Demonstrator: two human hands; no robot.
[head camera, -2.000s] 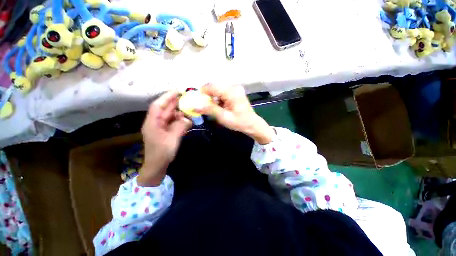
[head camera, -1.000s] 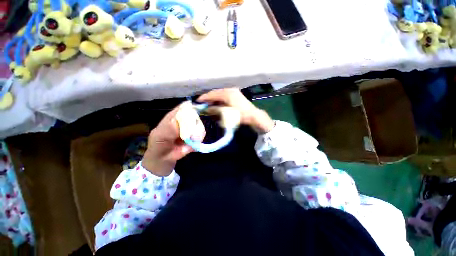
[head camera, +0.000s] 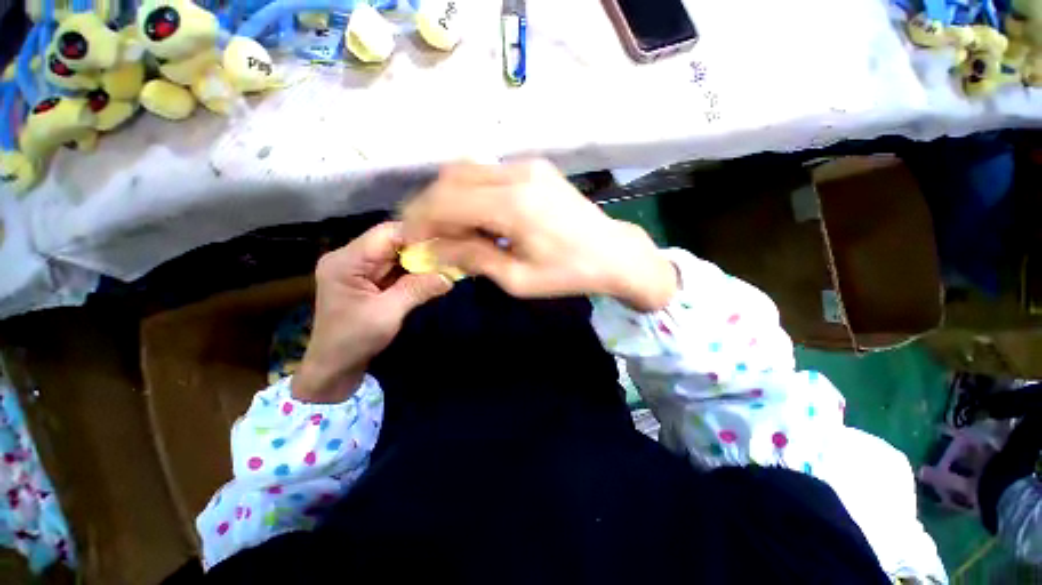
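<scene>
A small yellow plush end piece (head camera: 423, 258) is pinched in the fingertips of my left hand (head camera: 363, 299), above the dark-clothed lap at the table edge. My right hand (head camera: 520, 229) is blurred and lies over and beside the piece, partly covering it. Its fingers are bent; whether it holds a needle or thread cannot be seen. The blue tube does not show clearly at my hands.
The white-covered table (head camera: 480, 131) bears piled yellow plush toys (head camera: 183, 57) at left, more toys (head camera: 971, 51) at far right, thread snips (head camera: 514, 48) and a smartphone (head camera: 654, 25). Open cardboard boxes (head camera: 886, 257) stand below. A person's dark sleeve (head camera: 1011, 457) shows at far right.
The light blue loop between my hands no longer shows. My right hand has moved left over the yellow piece. The view has tilted, so the table things sit higher in the picture.
</scene>
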